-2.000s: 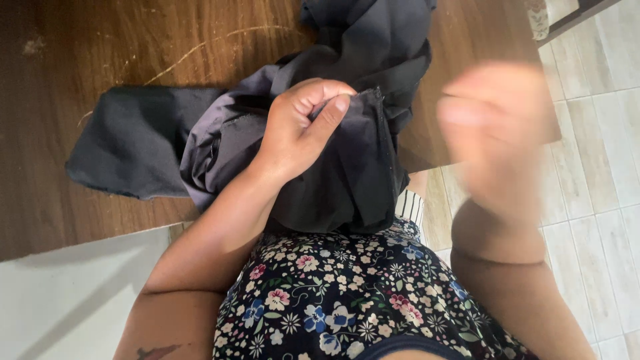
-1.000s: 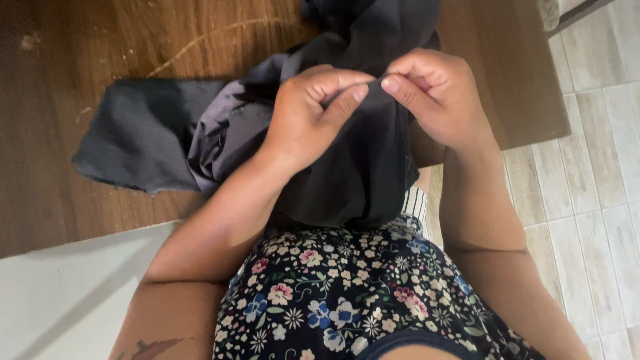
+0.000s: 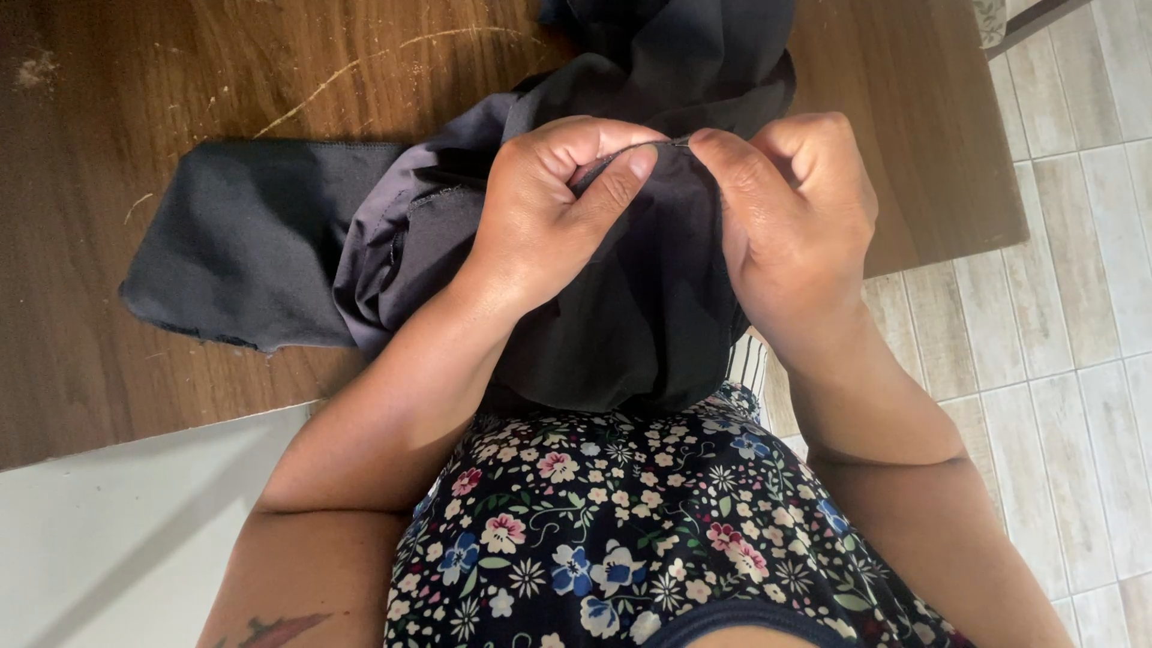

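Observation:
A dark fabric garment (image 3: 621, 297) lies bunched over the table edge and hangs toward my lap. My left hand (image 3: 567, 207) pinches an edge of this cloth between thumb and fingers. Close beside it, my right hand (image 3: 792, 198) has thumb and forefinger together at the same edge. A tiny thin shiny thing, possibly a needle (image 3: 681, 143), shows between the fingertips. It is too small to be sure. Stitching runs along parts of the purplish-grey section (image 3: 432, 225), left of my left hand.
The brown wooden table (image 3: 72, 360) has scratches on its top and ends at a corner on the right. A flat dark end of the cloth (image 3: 261, 243) spreads to the left. Tiled floor (image 3: 1044, 315) shows at right, a white surface (image 3: 135, 531) at lower left.
My right hand, blurred and away to the right two seconds ago, has come to the cloth edge beside my left hand. My left hand has kept its pinch on the cloth.

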